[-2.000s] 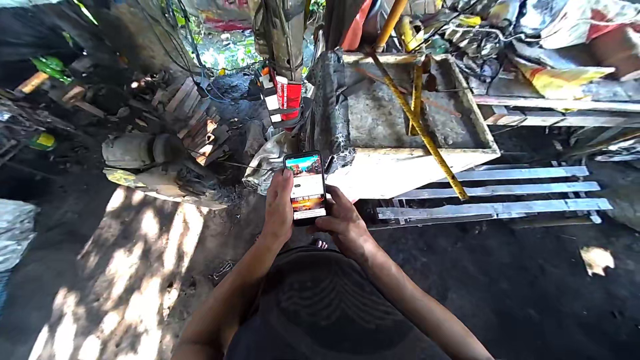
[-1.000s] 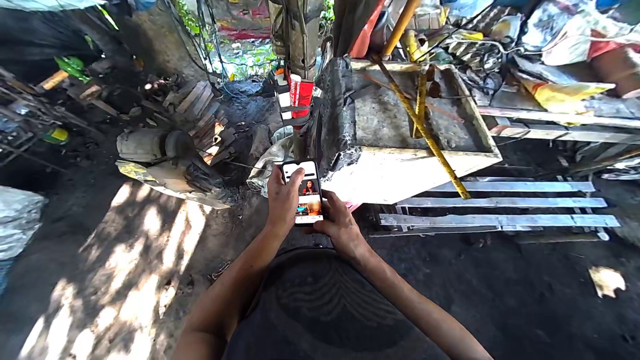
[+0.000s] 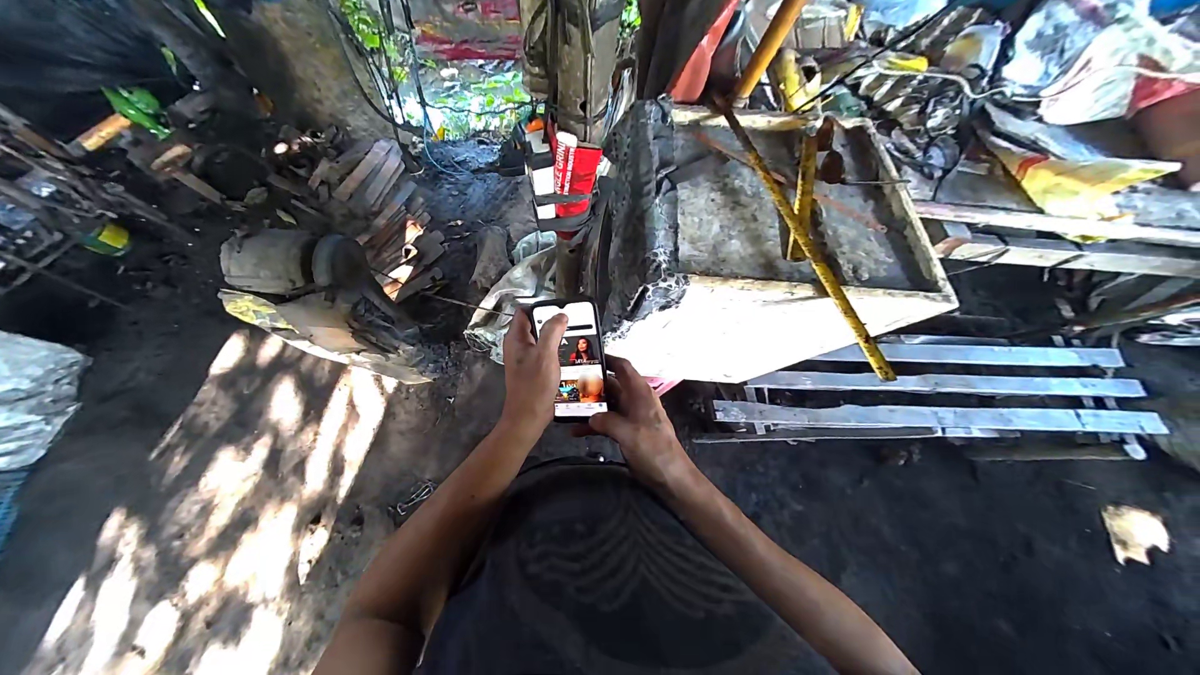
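A smartphone with a lit screen showing pictures is held upright in front of my dark shirt. My left hand grips its left edge, with the thumb over the upper part of the screen. Around the lower right edge and corner, my right hand supports it. Behind the phone stand a post with a red and white box or wrapper strapped to it and a pale plastic sack. The fingers behind the phone are mostly hidden.
A large shallow tray with a yellow rusty rod across it stands ahead right. Below it lies a low slatted wooden bench. Stacked wood pieces and a worn cylindrical object sit at left on dark ground.
The phone's screen shows different content from two seconds ago. My left thumb has moved from the phone's left edge to over the upper screen. Both hands keep holding the phone.
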